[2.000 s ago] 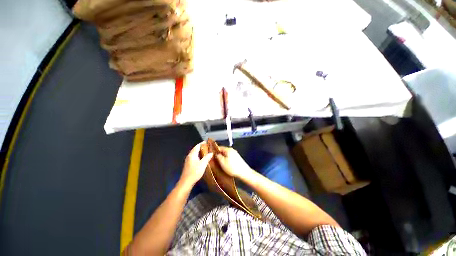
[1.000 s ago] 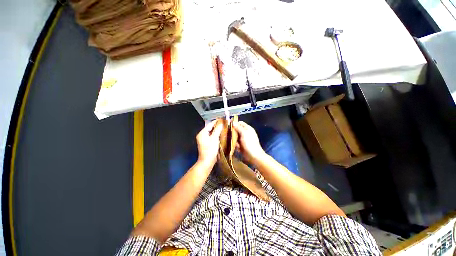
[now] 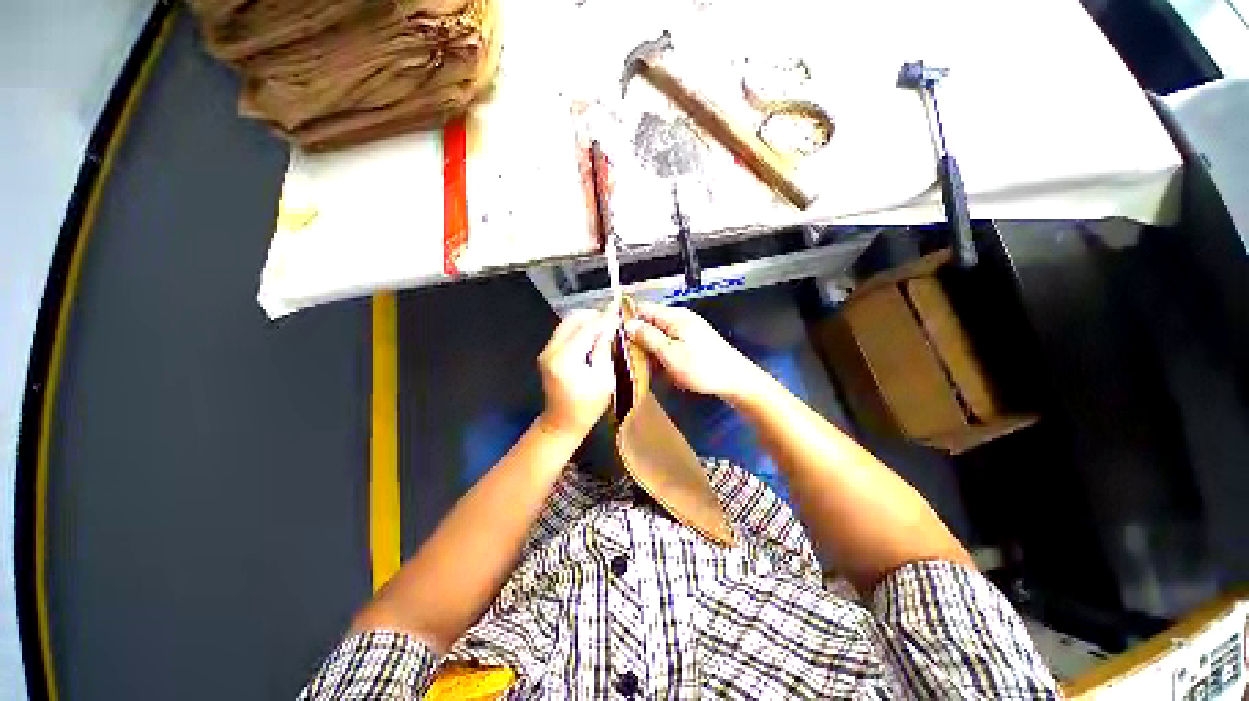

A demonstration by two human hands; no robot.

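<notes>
A brown leather pouch (image 3: 663, 466) is held open-edged above the lap, its upper end at the pale tip of the narrow bar (image 3: 600, 206) that sticks out over the table edge. My left hand (image 3: 578, 367) grips the pouch's upper left side. My right hand (image 3: 685, 349) grips its upper right side, with thumb and fingers near the bar tip. Whether the bar tip is inside the pouch is hidden by the fingers. No rivet can be made out.
On the white table (image 3: 534, 178) lie a claw hammer (image 3: 726, 130), two round dishes (image 3: 797, 130), a small hammer (image 3: 945, 164) and a dark thin tool (image 3: 685, 240). A stack of leather pouches (image 3: 370, 69) stands left. A cardboard box (image 3: 925, 356) is below right.
The pouch has moved up and onto the line of the bar tip over the frames. Its open edges are closer together, and my hands have come closer to each other since a second ago.
</notes>
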